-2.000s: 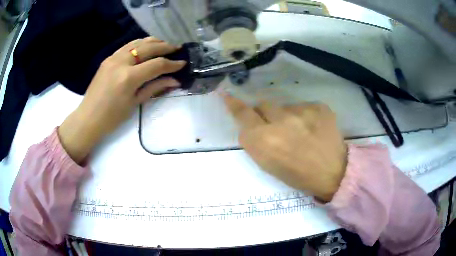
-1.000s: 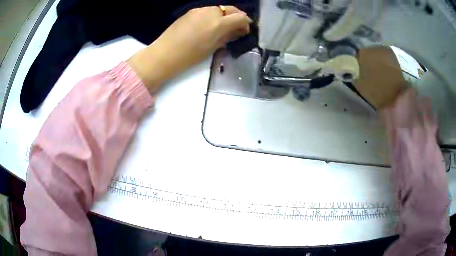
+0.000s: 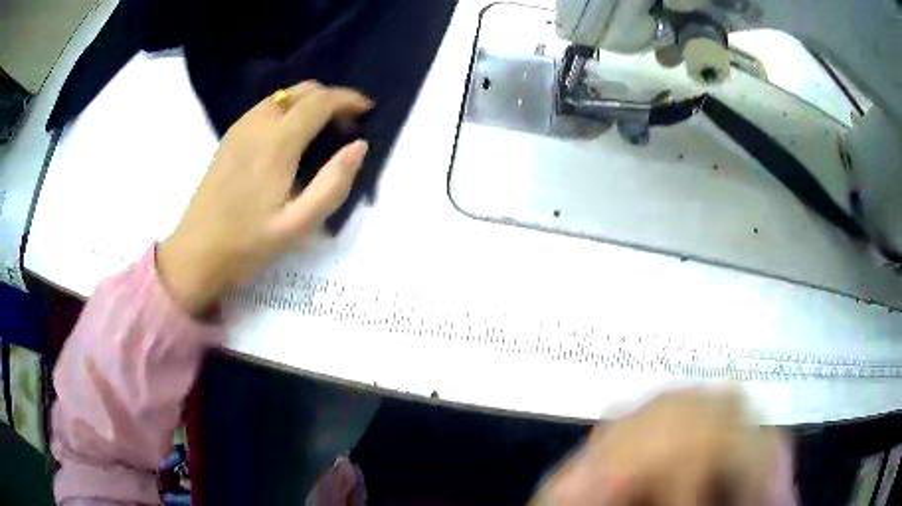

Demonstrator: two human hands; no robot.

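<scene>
The black garment [image 3: 297, 44] lies on the table left of the machine, its narrow end reaching toward the front edge. My left hand [image 3: 262, 183] is on that end, thumb and fingers around the cloth. My right hand [image 3: 673, 455] is blurred and cut off by the bottom edge; its fingers and anything in it cannot be made out. The black binding tape [image 3: 776, 163] runs from the right into the shiny binder folder [image 3: 618, 104] beside the presser foot [image 3: 574, 74]. The garment is apart from the needle area.
The machine head [image 3: 613, 20] stands at the upper right over its bed plate [image 3: 593, 188]. A cream roller [image 3: 707, 61] sits above the folder. The white table [image 3: 415, 267] has a ruler scale along its curved front edge.
My left hand and the garment end have moved away from the machine toward the table's front left. My right hand has come from behind the folder down to the bottom of the picture.
</scene>
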